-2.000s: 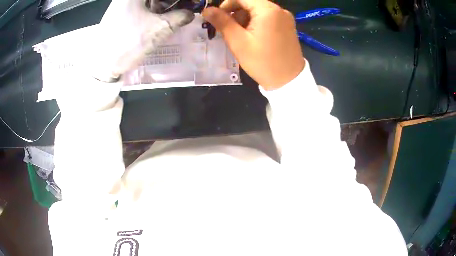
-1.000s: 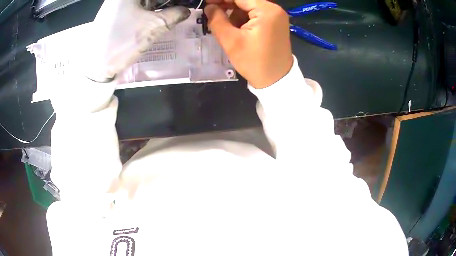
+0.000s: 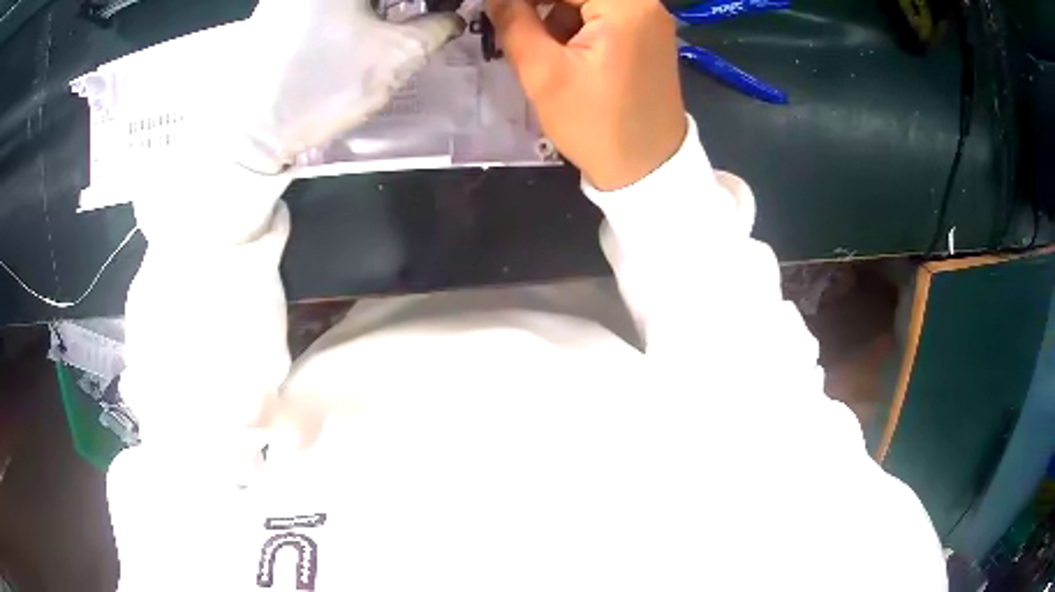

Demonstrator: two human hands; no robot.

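Note:
The white plastic housing (image 3: 428, 133), with rows of vent slots, lies flat on the bench under both hands. My gloved left hand (image 3: 347, 75) rests over its upper middle, thumb pointing right towards dark parts at the top edge. My bare right hand (image 3: 602, 87) is at the housing's upper right, fingers bent and partly cut off by the top edge. A small black lead or connector (image 3: 486, 41) hangs beside its fingertips. What the fingers of either hand hold is hidden or cut off.
Blue-handled cutters (image 3: 735, 75) lie open right of my right hand. A dark block with yellow (image 3: 917, 21) stands farther right. A thin white wire (image 3: 69, 303) curves at the left. A green crate (image 3: 83, 422) with pale parts is below the bench. A wood-edged green panel (image 3: 908, 359) is at lower right.
Both hands stay close together at the top edge. The housing, cutters and bench edge sit slightly higher in the picture. My gloved left thumb reaches a little farther right, nearer the right fingertips.

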